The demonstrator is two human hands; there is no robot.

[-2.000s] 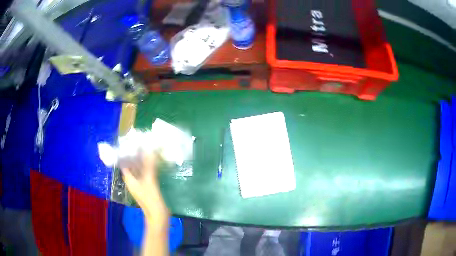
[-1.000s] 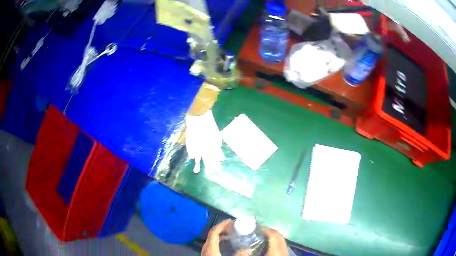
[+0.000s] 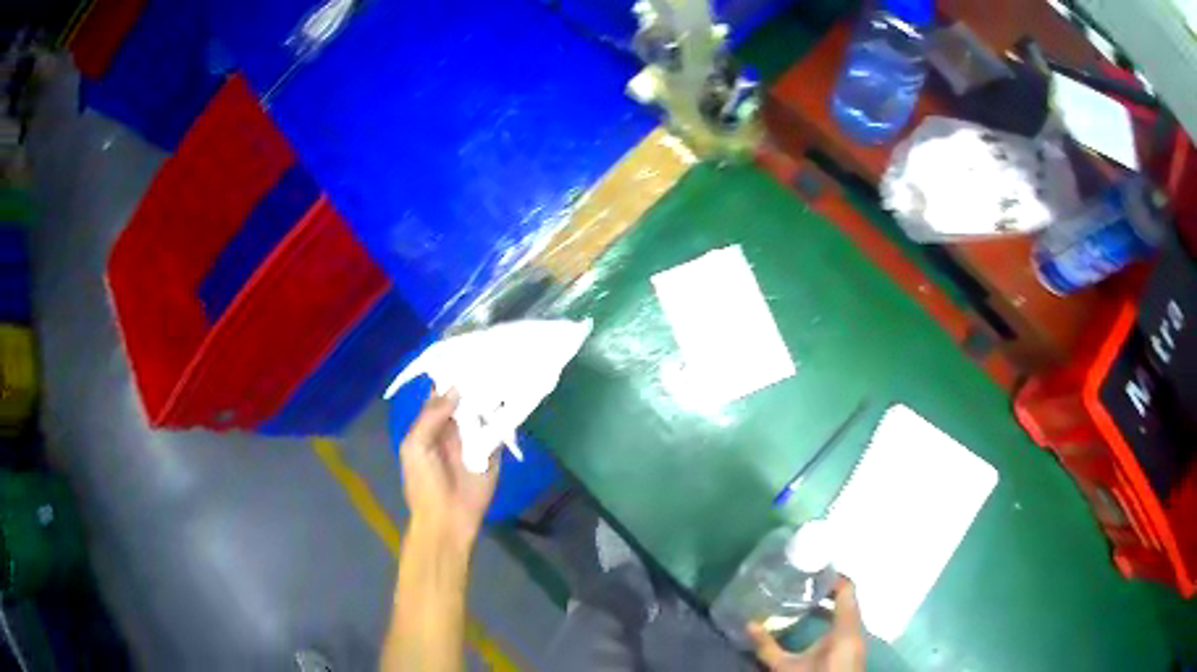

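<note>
My left hand (image 3: 446, 462), bare, holds a white cloth glove (image 3: 505, 374) above the left front edge of the green desk (image 3: 656, 499). The glove hangs spread out over the fingers. My right hand (image 3: 827, 641), bare, is at the bottom of the view with its fingers on a clear plastic bottle with a white cap (image 3: 775, 584). The bottle is tilted, at the desk's front edge beside the notebook. I cannot tell whether it touches the desk.
White paper (image 3: 726, 324), a pen (image 3: 820, 453) and a notebook (image 3: 912, 519) lie on the desk. Bottles and a white plastic bag (image 3: 971, 181) stand on the brown box at the back. A red bin (image 3: 1116, 486) is right, red and blue bins (image 3: 250, 289) left, a blue stool (image 3: 525, 486) below.
My left hand has left the bottle and lifted the white glove off the desk. My right hand keeps the bottle, now farther right. The view has turned and shifted left.
</note>
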